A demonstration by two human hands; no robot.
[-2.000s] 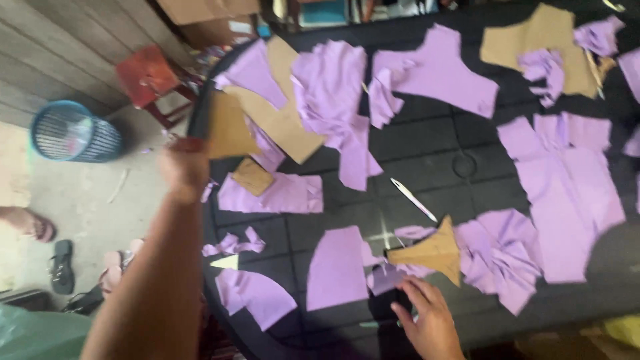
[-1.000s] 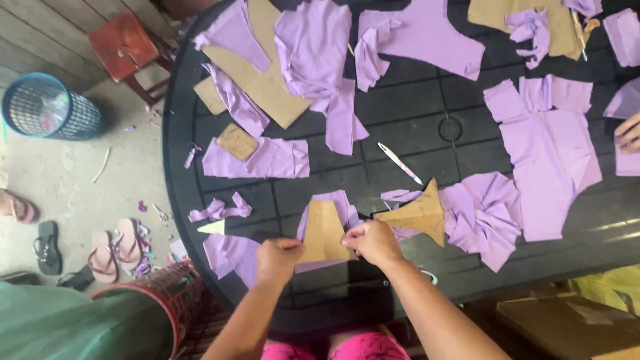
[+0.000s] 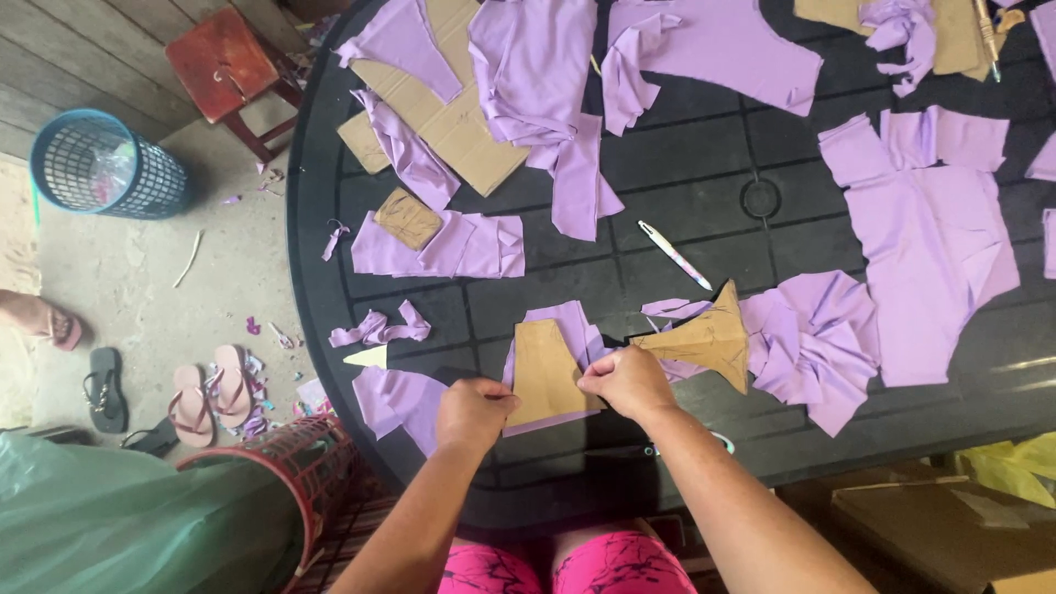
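A tan cardboard pattern piece [image 3: 544,371] lies over a cut piece of purple fabric [image 3: 569,315] near the table's front edge. My left hand [image 3: 477,412] pinches its left edge, and my right hand [image 3: 627,381] pinches the right edge. Right of it rests a flared cardboard pattern piece [image 3: 714,338], beside gathered purple fabric [image 3: 813,334]. Scissors [image 3: 652,451] lie partly hidden behind my right forearm. A white pen [image 3: 675,256] is farther back. Left of my left hand are more purple fabric [image 3: 400,404] and a small pale pointed piece [image 3: 370,357].
Stacks of purple fabric [image 3: 932,239] and cardboard sheets [image 3: 487,157] cover parts of the black table [image 3: 685,173]. On the floor at left stand a blue basket [image 3: 107,165], a red stool [image 3: 223,66], sandals [image 3: 191,404] and a red basket [image 3: 309,495] with a green bag.
Two seconds ago my left hand was at the table's far left with a cardboard piece. Since then it has come to the front, and both hands hold the cardboard over the fabric.
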